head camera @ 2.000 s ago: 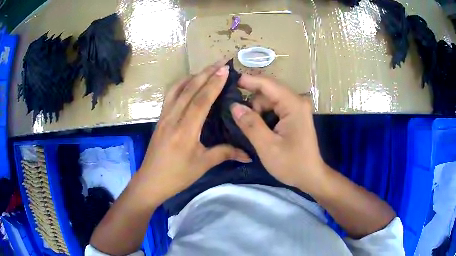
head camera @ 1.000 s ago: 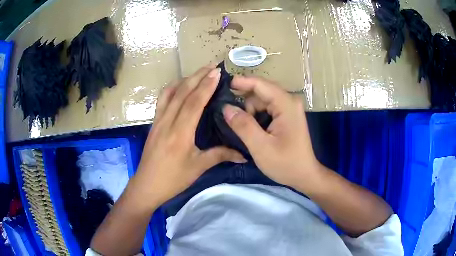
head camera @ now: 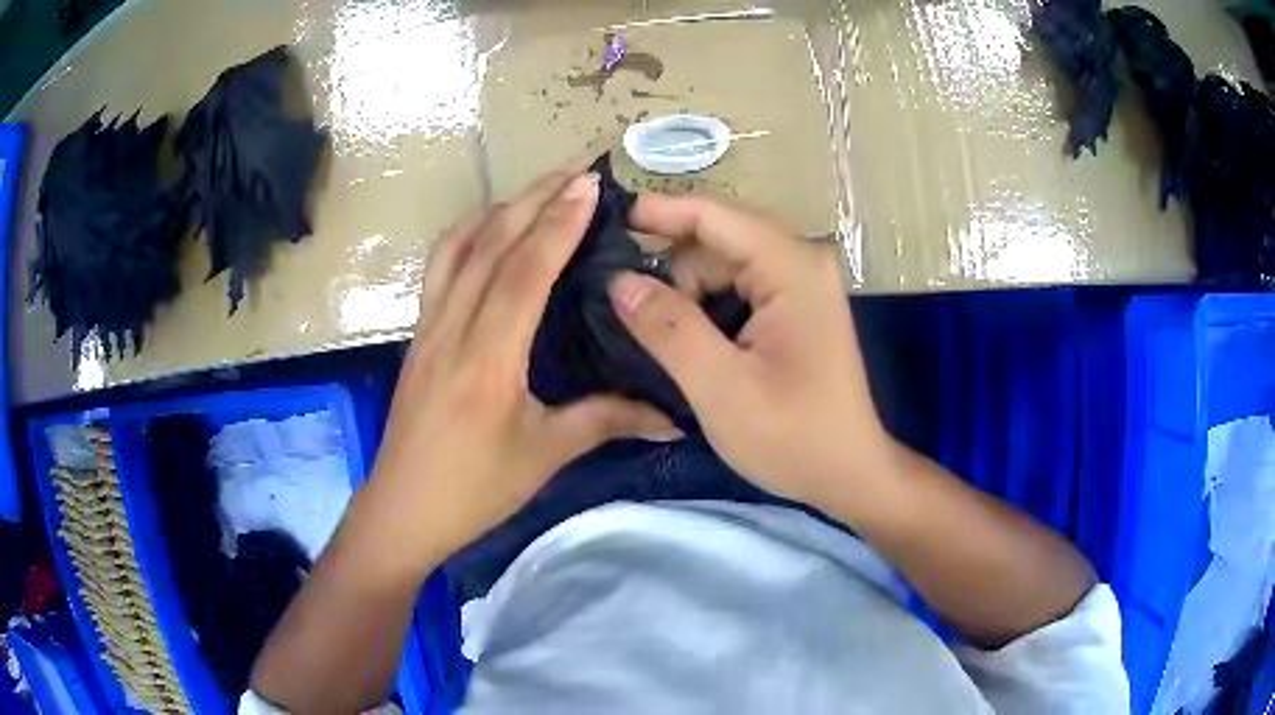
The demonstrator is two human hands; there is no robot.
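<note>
A floppy matte black piece [head camera: 594, 314] is held between my two hands, over my lap at the table's near edge. My left hand [head camera: 490, 363] lies along its left side, fingers at its pointed top and thumb below. My right hand [head camera: 762, 349] pinches its right side between thumb and index finger. The palms hide part of the piece. A small white oval dish [head camera: 677, 144] lies just beyond my hands, with a thin pale stick [head camera: 748, 134] resting in it and sticking out to the right.
Jagged black pieces [head camera: 105, 231] lie at the left of the tan table [head camera: 406, 238], and more black pieces [head camera: 1230, 168] at the right. A purple scrap [head camera: 614, 53] sits by a brown stain. A blue bin [head camera: 357, 419] at lower left holds tan ribbed parts [head camera: 112, 573]; another blue bin [head camera: 1168, 419] stands right.
The table, dish and heaps have shifted slightly left and up in the view. Both hands keep nearly the same hold on the black piece.
</note>
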